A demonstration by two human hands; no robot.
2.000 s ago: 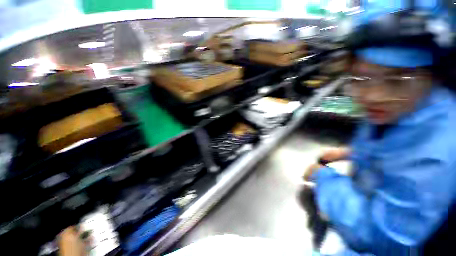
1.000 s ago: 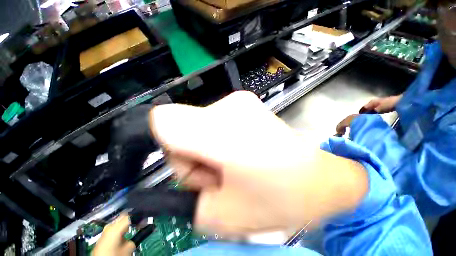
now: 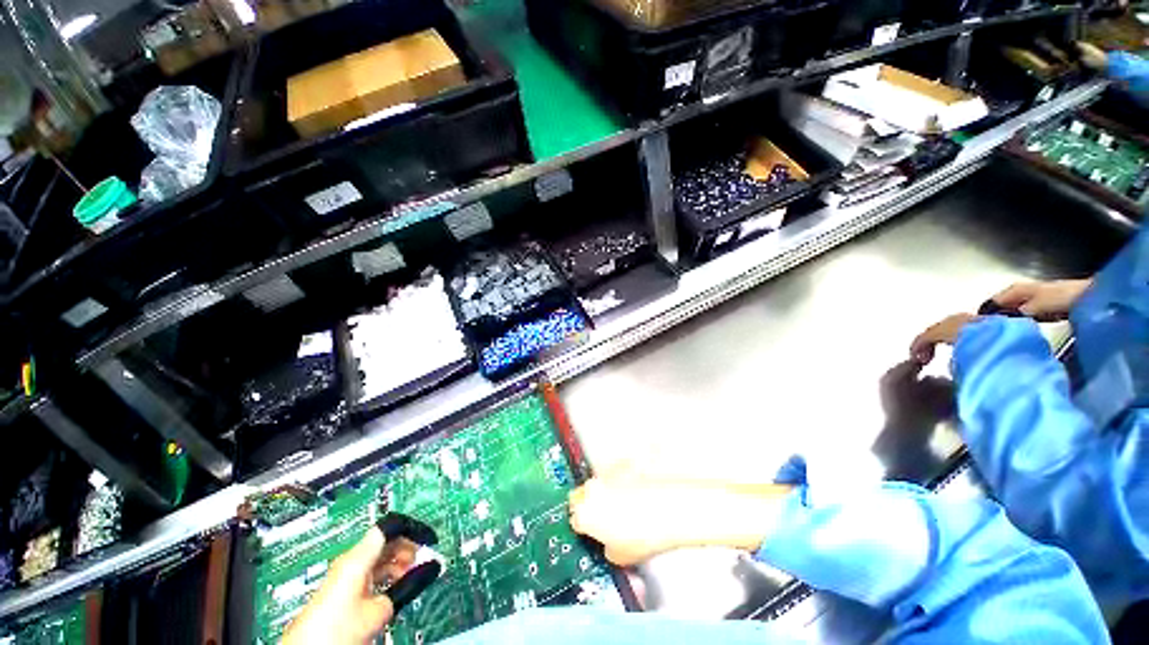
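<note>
A green circuit board (image 3: 491,485) with white markings lies in front of me in a carrier with a reddish-brown side rail (image 3: 563,428). My left hand (image 3: 365,586) is over its lower left part, with black covers on two fingertips. These tips are a little apart; a small whitish spot shows between them, and I cannot tell if it is a held part or lies on the board. My right hand (image 3: 636,514) is at the carrier's right rail, fingers curled inward. Its fingertips are hidden, so its grip is unclear.
Bins on the lower shelf hold white components (image 3: 406,338), dark grey components (image 3: 507,280), blue components (image 3: 534,340) and round dark parts (image 3: 731,187). Black totes (image 3: 378,158) stand above. Another person's blue sleeve (image 3: 1027,403) and hands are at right over the metal surface. Another board (image 3: 1094,158) lies beyond.
My view has turned left and down onto the board. My right hand, earlier large and blurred before the camera, is now at the board's right rail. My left hand has moved from the bins to the board.
</note>
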